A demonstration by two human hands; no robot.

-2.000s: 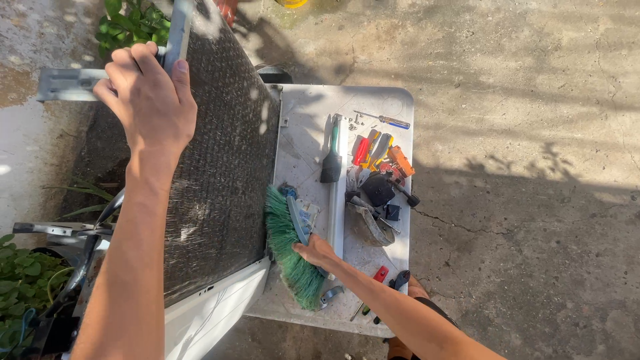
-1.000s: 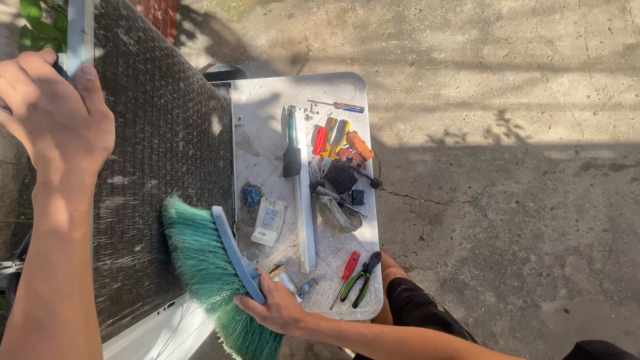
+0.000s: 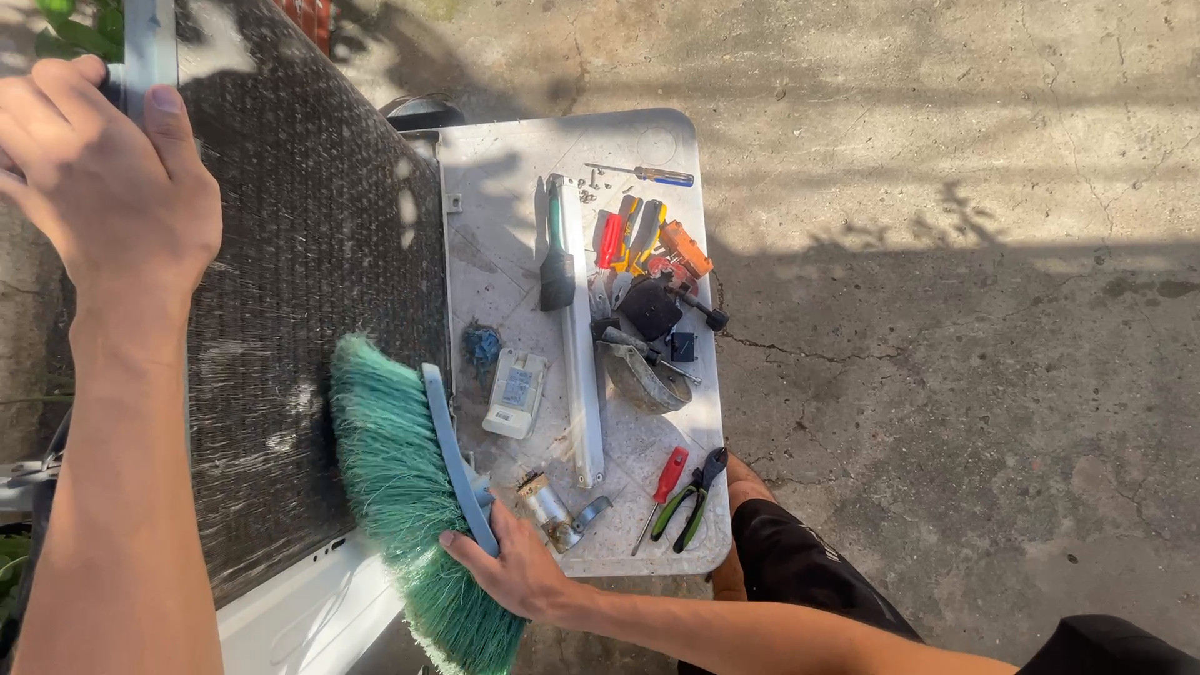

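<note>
My left hand (image 3: 122,169) is closed on a grey metal frame bar (image 3: 150,56) at the upper left, its thumb on the front. Beside it stands a dark finned coil panel (image 3: 291,281), which looks dusty. My right hand (image 3: 516,562) holds a green-bristled broom head (image 3: 403,478) by its blue plastic back. The bristles lie over the lower right edge of the panel. A white sheet-metal casing (image 3: 309,600) runs below the panel, partly hidden by the bristles.
Right of the panel is a white table (image 3: 497,253). On it lie a white metal strip (image 3: 583,394), a paintbrush (image 3: 556,272), a screwdriver (image 3: 664,176), green-handled pliers (image 3: 689,506), a red screwdriver (image 3: 670,473), a capacitor (image 3: 547,506), a white remote-like box (image 3: 516,394) and a metal bracket (image 3: 642,380).
The broom head, in my right hand, has moved off the table to the coil panel's lower edge since the first frame. The view has shifted. My left hand stays on the frame bar.
</note>
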